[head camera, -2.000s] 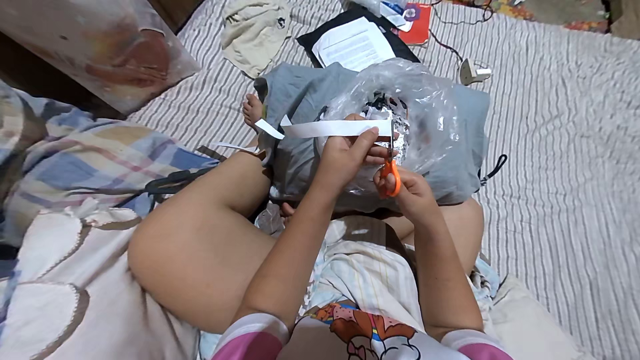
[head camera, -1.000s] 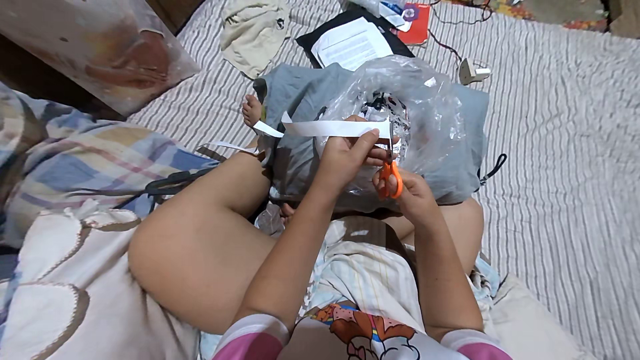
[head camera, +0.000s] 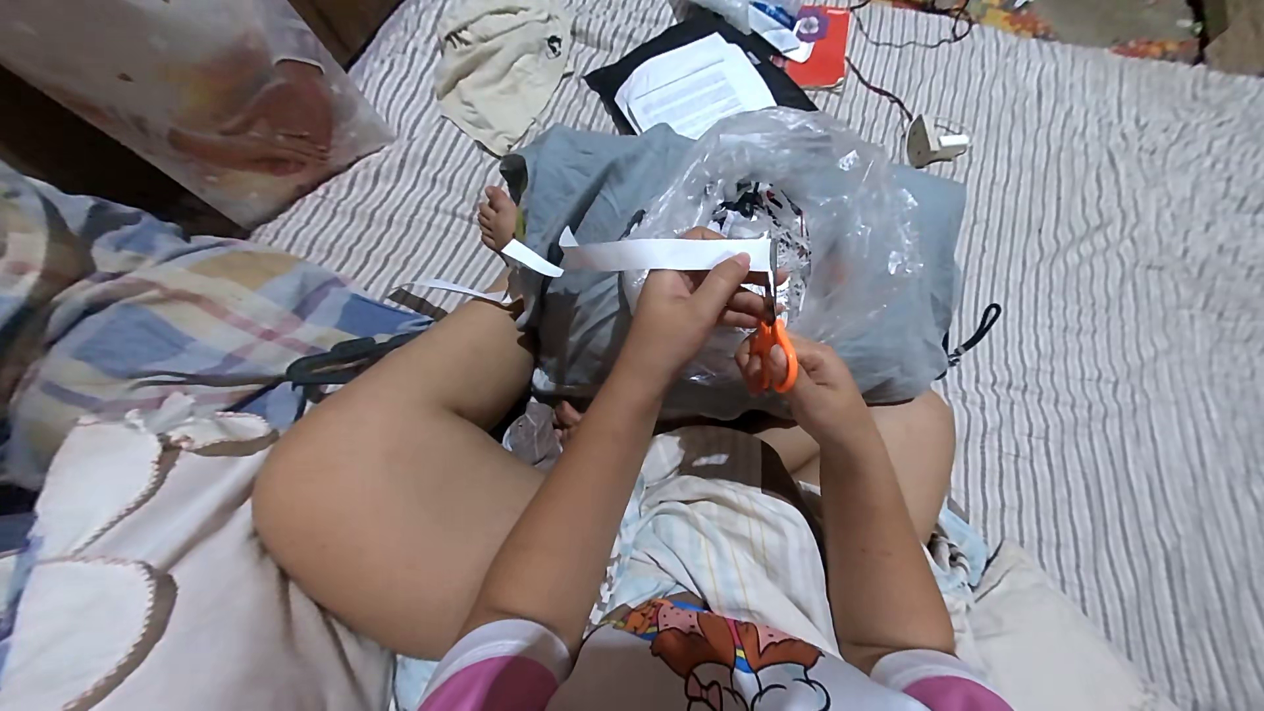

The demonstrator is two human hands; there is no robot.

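Observation:
My left hand (head camera: 691, 301) pinches a long white strip (head camera: 652, 255), paper or ribbon, close to its right end; the strip runs left and its tail curls down. In my right hand (head camera: 805, 380) are scissors with orange handles (head camera: 773, 355), their blades pointing up at the strip's right end. Whether the blades are fully closed on it I cannot tell. Below both hands lies a clear plastic bag (head camera: 849, 207) with shiny silvery scraps (head camera: 790, 222) in it, resting on a grey cloth-covered bundle (head camera: 583, 188) across my lap.
A striped sheet (head camera: 1106, 247) spreads around me. Beyond the bundle lie printed papers (head camera: 696, 84) on a black pouch, a red booklet (head camera: 825, 59), a beige cloth (head camera: 499, 69) and a white plug (head camera: 933, 143) with a cord. A plaid blanket (head camera: 148, 326) is at left.

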